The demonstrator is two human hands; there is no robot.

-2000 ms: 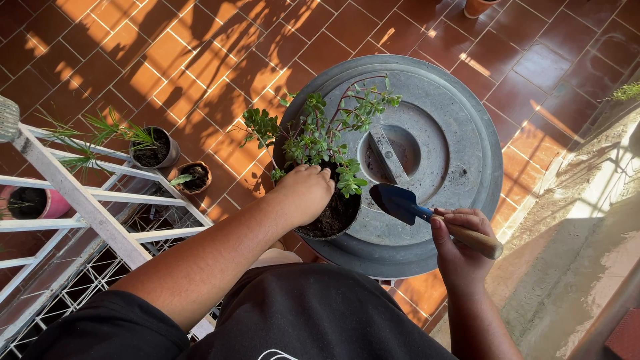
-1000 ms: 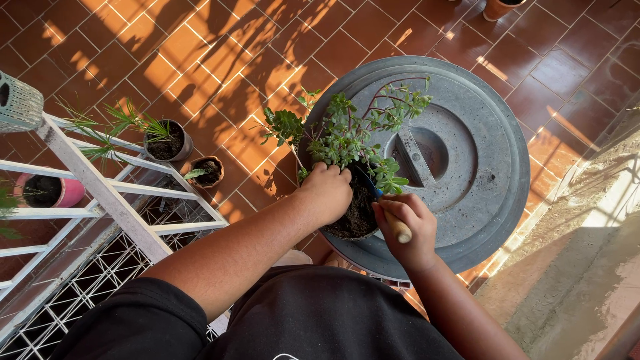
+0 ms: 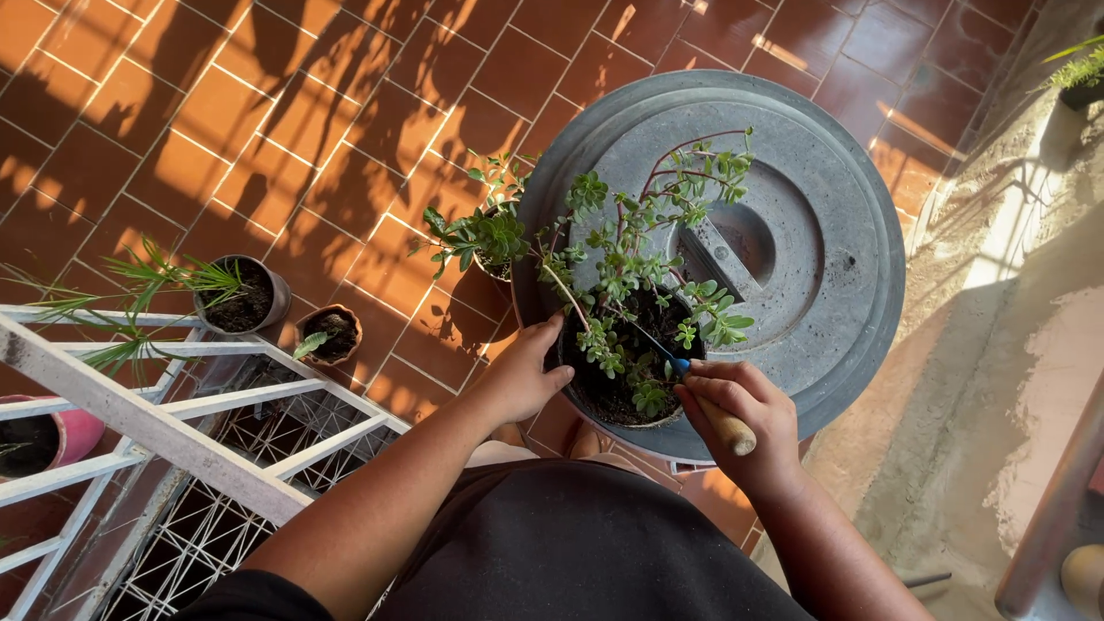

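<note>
A potted succulent [image 3: 621,259] with trailing reddish stems stands near the front left of a round grey lid [image 3: 837,345]. Dark soil [image 3: 604,388] fills its pot. My right hand [image 3: 742,418] grips the wooden handle of a small garden trowel [image 3: 724,425]; the blue neck shows, and the blade slants into the soil among the stems, seen nearly edge-on. At the pot's left rim is my left hand [image 3: 526,371], fingers spread, thumb and fingertips against the pot's side, holding no tool.
A white metal railing [image 3: 207,431] runs along the left. Beyond it stand a grey-brown pot [image 3: 280,297], a small terracotta pot [image 3: 355,332] and a pink pot [image 3: 78,431]. Another leafy plant [image 3: 483,233] is left of the lid. At right is a concrete wall [image 3: 975,379].
My left hand has moved from the base of the stems to the pot's left side. The trowel, held above the lid two seconds ago, is now in the soil.
</note>
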